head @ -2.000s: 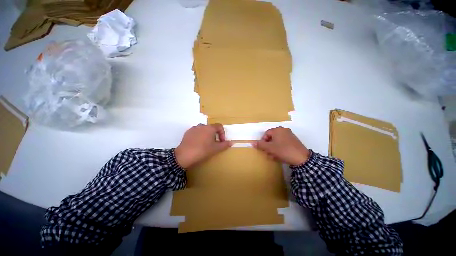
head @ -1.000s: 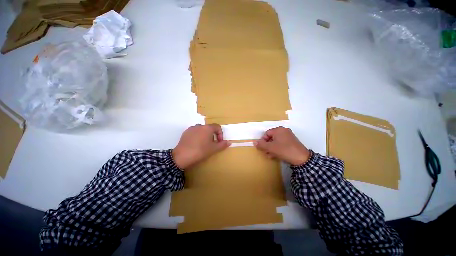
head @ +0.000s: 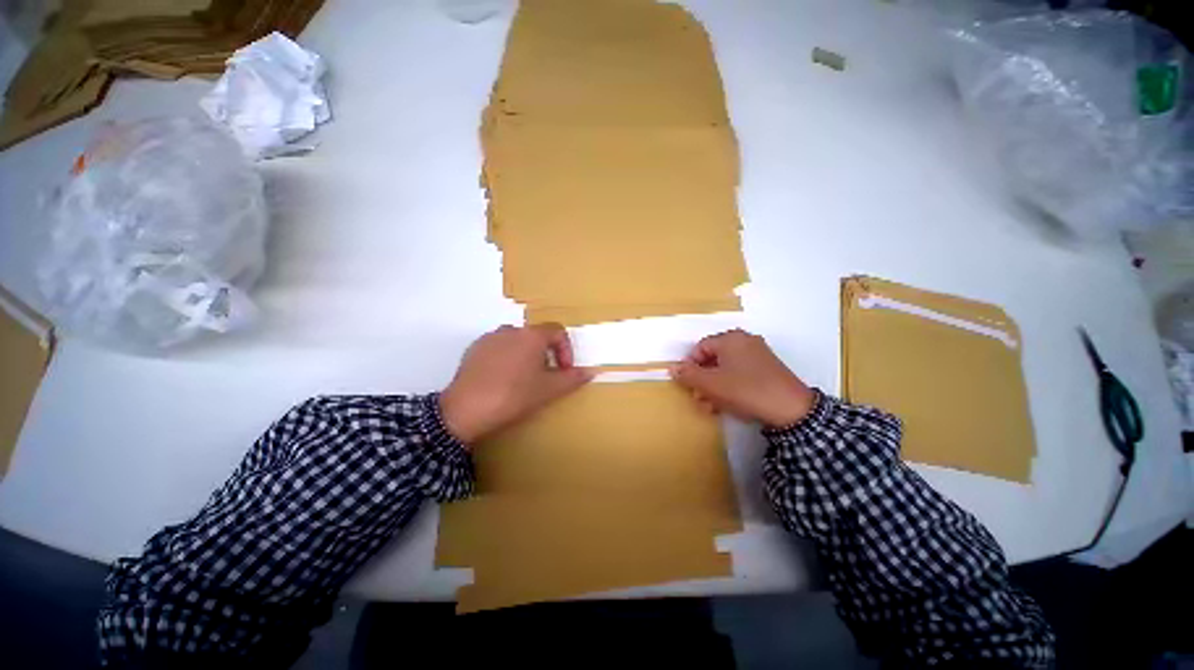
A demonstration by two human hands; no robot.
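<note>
A brown kraft blank (head: 596, 478) lies at the table edge in front of me, its notched end nearest me. A narrow white strip (head: 634, 374) lies along its far edge. My left hand (head: 513, 376) pinches the strip's left end between thumb and fingers. My right hand (head: 744, 380) pinches its right end. The fingertips hide both ends of the strip. A long stack of kraft blanks (head: 615, 196) lies just beyond my hands.
Striped kraft pieces (head: 940, 393) and scissors (head: 1120, 416) lie right, more kraft (head: 20, 373) left. A clear bag (head: 155, 236), crumpled white paper (head: 269, 94) and a kraft pile (head: 157, 39) are far left. A small grey block (head: 828, 59) and a large plastic bag (head: 1061, 124) are far right.
My left hand has shifted slightly left, and a little more of the white strip shows between the hands. The whole view has shifted slightly; my right hand is nearly unchanged.
</note>
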